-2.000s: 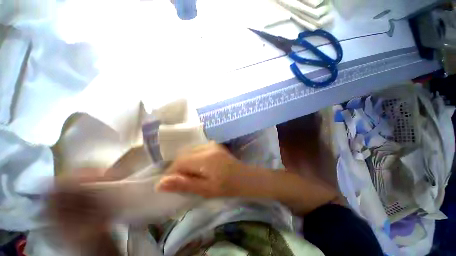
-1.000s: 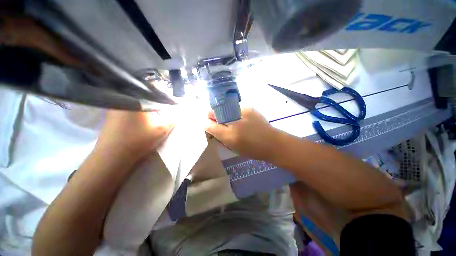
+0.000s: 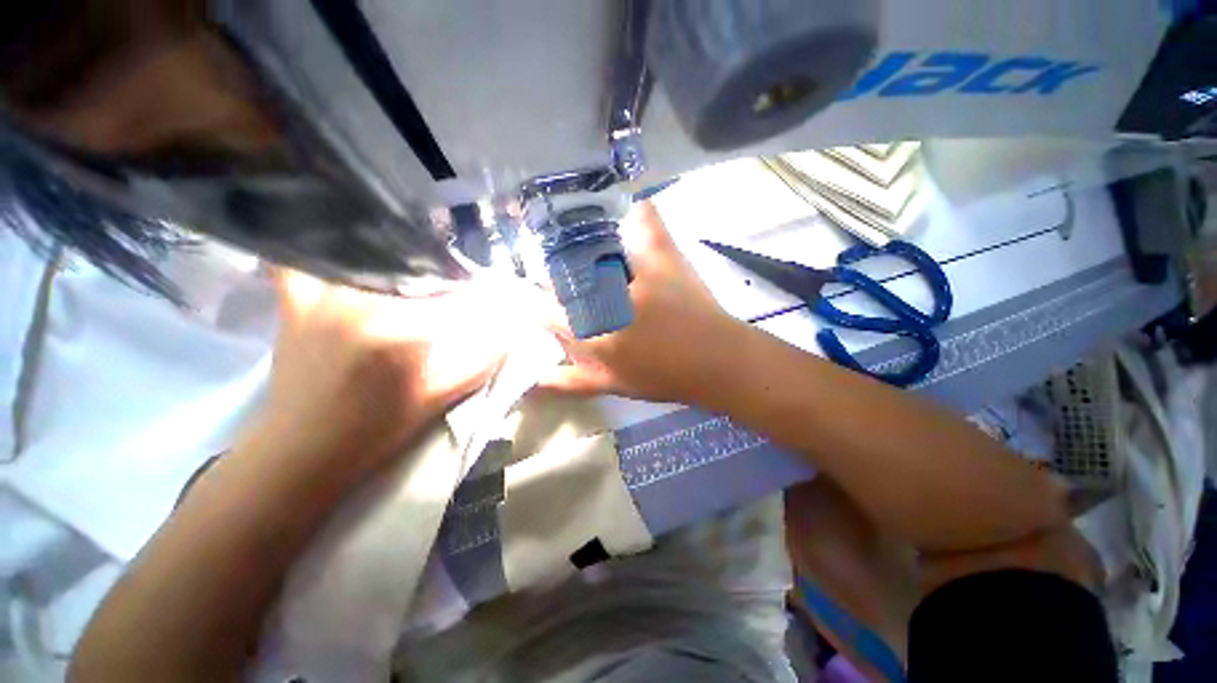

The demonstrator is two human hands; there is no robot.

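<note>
White and cream cloth (image 3: 387, 527) lies under both hands and hangs over the table's front edge. A cream flap (image 3: 567, 500) with a small black rectangle (image 3: 589, 551) lies over the ruler edge. My left hand (image 3: 360, 354) presses on the cloth left of the needle area; its fingertips are lost in glare. My right hand (image 3: 654, 327) is just right of the needle area, behind the blue-grey cylinder (image 3: 587, 278), its fingers at the cloth and partly hidden. The needle and presser foot are lost in lamp glare. The white sewing machine head (image 3: 534, 80) is above.
Dark-bladed scissors with blue handles (image 3: 881, 310) lie right of my right hand. Fanned cream cut pieces (image 3: 861, 187) lie behind them. A ruler-marked edge (image 3: 988, 342) runs along the table front. A perforated basket (image 3: 1084, 424) with cloth stands at lower right. Dark bristles (image 3: 100, 227) show at left.
The hands came from the cloth at the front edge up to the needle area. Since one second ago, my right hand has reached slightly farther back, and the black rectangle has come into view.
</note>
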